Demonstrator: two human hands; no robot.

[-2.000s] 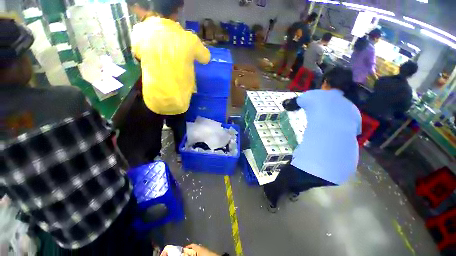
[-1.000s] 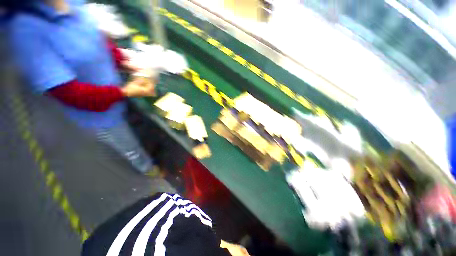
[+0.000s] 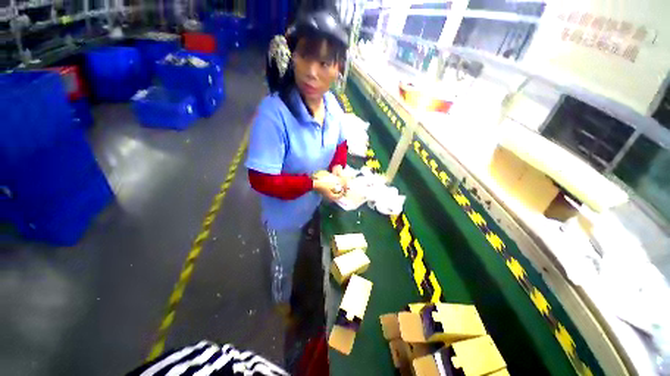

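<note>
Several open folding cartons (image 3: 459, 323), pale yellow with brown flaps and dark interiors, lie grouped on the green belt at the bottom. Nearer the belt's left edge, an open carton (image 3: 355, 297) lies with its flap out, and two closed-looking cartons (image 3: 350, 264) lie beyond it. White plastic bags (image 3: 382, 197) lie crumpled farther up the belt. Neither of my hands is in view. A striped black-and-white sleeve or garment shows at the bottom edge, cut off, with no hand visible.
A person in a blue shirt (image 3: 294, 147) and red sleeves stands at the belt, hands at the white bags. Blue crates (image 3: 165, 106) stand on the floor at left. A white-covered shelf (image 3: 544, 213) with an open carton runs along the right. Yellow-and-black tape (image 3: 417, 257) lines the belt.
The view has swung from the hall floor and other workers to the belt. Since the blurred earlier view, the blue-shirted person and cartons appear farther right.
</note>
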